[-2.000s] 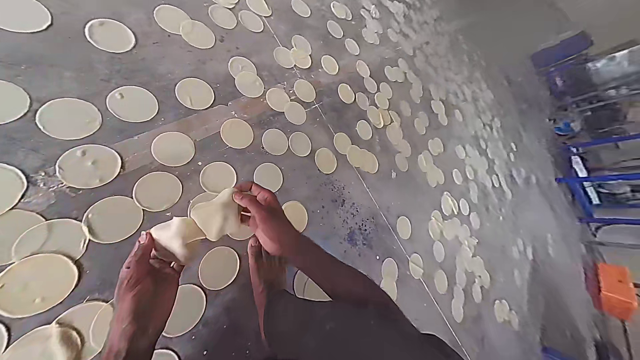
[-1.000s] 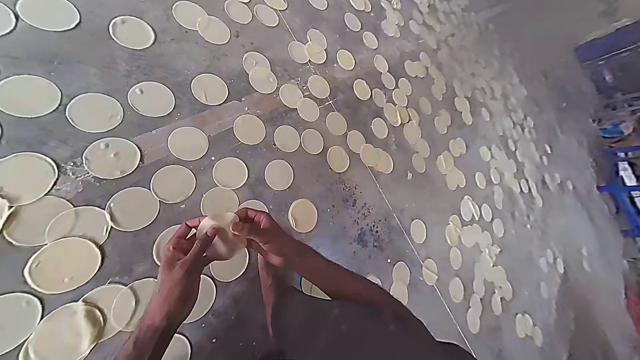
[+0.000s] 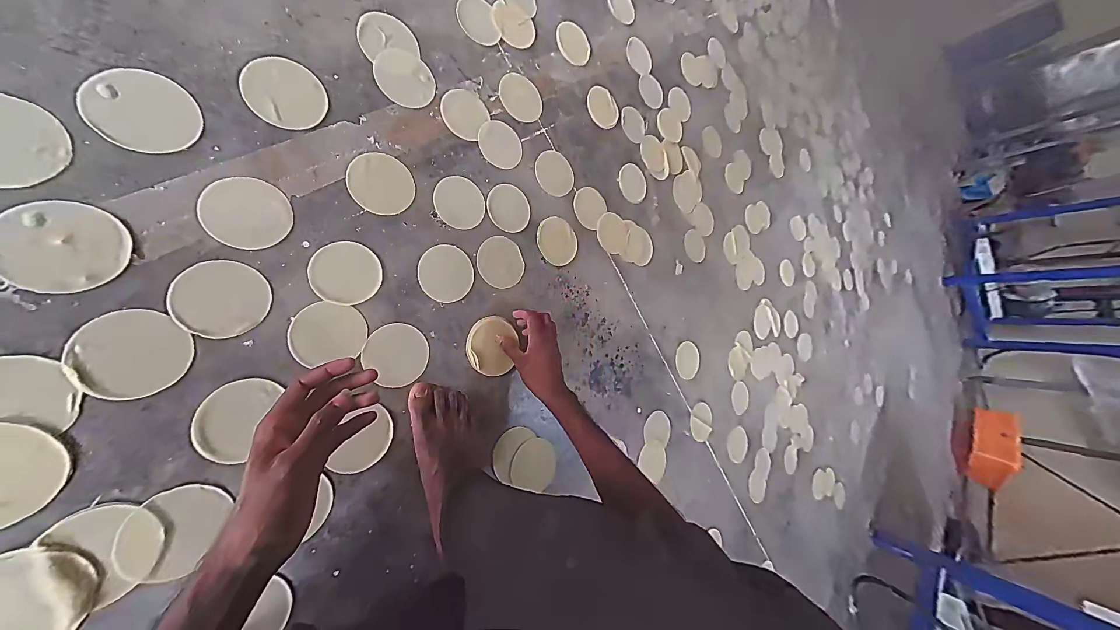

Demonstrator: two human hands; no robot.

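Note:
Thin round dough discs lie spread over the grey floor. My right hand (image 3: 535, 350) reaches down to a yellowish dough disc (image 3: 492, 346), its thumb over the disc's right edge; whether the fingers grip it cannot be told. That disc may be a small stack. My left hand (image 3: 306, 420) is raised with fingers apart and holds nothing. It hangs in front of a dough disc (image 3: 363, 442) and left of my bare foot (image 3: 437, 429). Just beyond its fingertips lies another dough disc (image 3: 395, 354).
Two overlapping discs (image 3: 532, 464) lie beside my foot. Many more discs cover the floor (image 3: 630, 350) to the right, some overlapping. Blue metal frames (image 3: 1041, 278) and an orange object (image 3: 995, 448) stand at the far right. Dark specks mark the floor near my right hand.
Both hands held a dough piece between them earlier; now they are apart. The left hand has come away open, and the right hand has moved down to the yellowish disc on the floor.

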